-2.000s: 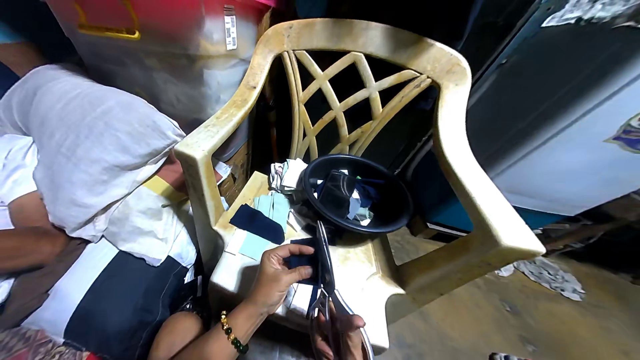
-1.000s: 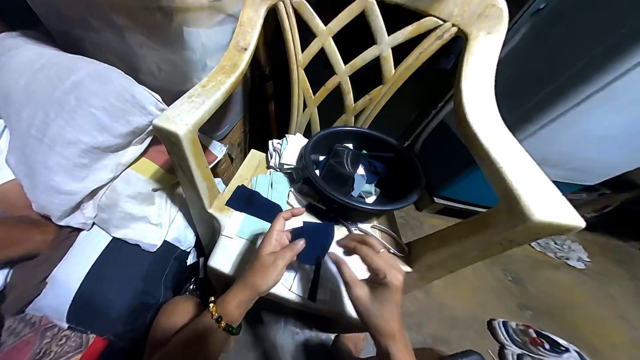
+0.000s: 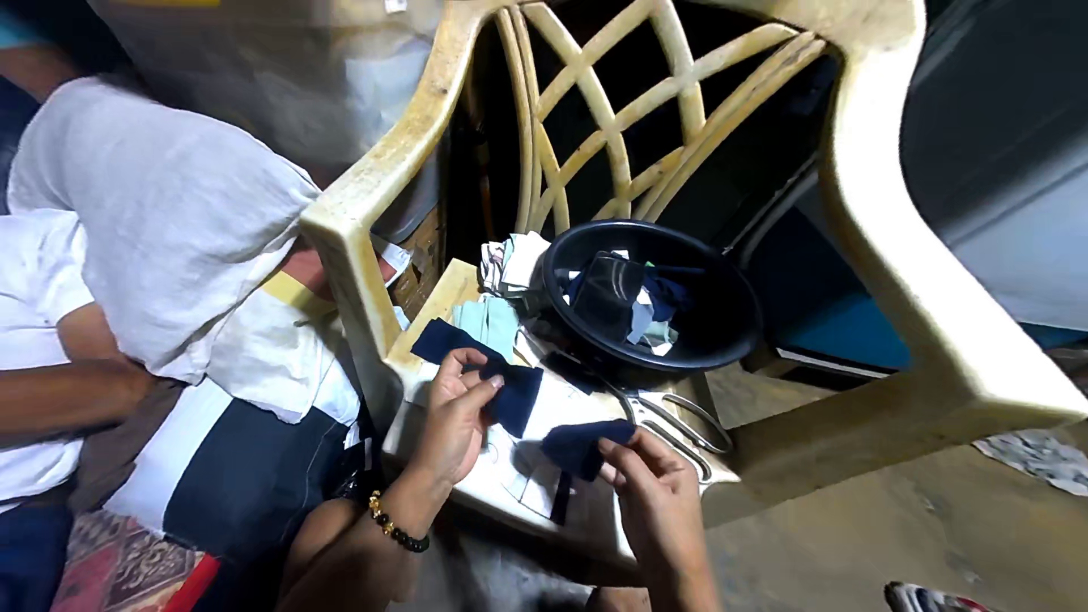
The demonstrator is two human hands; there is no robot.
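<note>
My left hand (image 3: 459, 416) pinches a dark blue fabric piece (image 3: 515, 398) over the seat of a cream plastic chair (image 3: 365, 187). Between the fingers of my right hand (image 3: 654, 484) is another dark blue fabric piece (image 3: 582, 446), apart from the first. Metal scissors (image 3: 671, 425) lie on the seat beside my right hand, their handles toward the right. Behind them stands a black plastic basin (image 3: 722, 331) with fabric scraps in it. Dark blue fabric (image 3: 442, 338) and light green fabric pieces (image 3: 489, 323) rest on the seat, left of the basin.
A person's arm (image 3: 68, 399) and a white cloth-covered bundle (image 3: 170, 229) are at the left. A small pile of pale fabric pieces (image 3: 517, 259) sits against the basin. The chair's right armrest (image 3: 960, 357) rises beside the work. A patterned item (image 3: 926, 599) lies on the floor at lower right.
The scissors, held in my right hand two seconds ago, now lie on the seat. My hands now hold separate dark blue pieces. The view has moved closer to the seat.
</note>
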